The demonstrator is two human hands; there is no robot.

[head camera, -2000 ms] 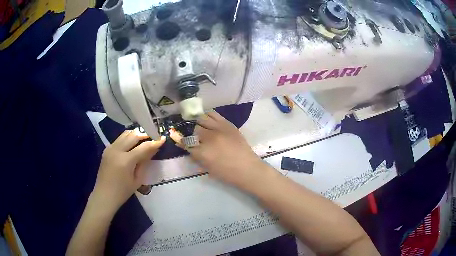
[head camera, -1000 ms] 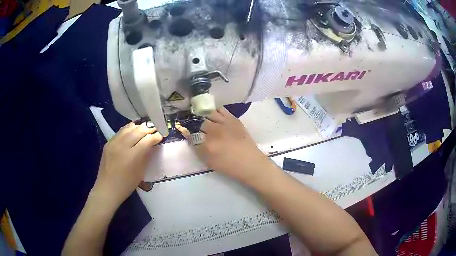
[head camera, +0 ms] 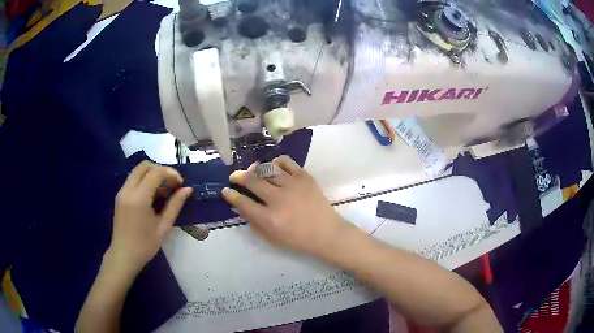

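A navy cut piece [head camera: 212,172] lies on the machine bed, in front of and partly under the presser foot area. A small dark label [head camera: 207,190] with faint light lettering lies on it. My left hand [head camera: 146,201] pinches the piece at the label's left end with thumb and fingers. My right hand [head camera: 286,205] holds it at the right, thumb near the label's right end and fingers bent beside the ridged seam guide [head camera: 267,170]. The needle tip is hidden behind the white take-up guard [head camera: 213,104] and metal parts.
The white HIKARI machine head [head camera: 417,71] stands over the work, with a cream knob [head camera: 279,121]. A spare label [head camera: 396,212] lies on the table at right. Blue and orange snips [head camera: 380,132] and a barcoded tag [head camera: 420,146] lie behind. Navy panels [head camera: 58,162] cover the left.
My left hand has moved left and slightly down, away from the needle area. The labelled piece now shows between my hands. The camera view has shifted, so the machine sits farther right.
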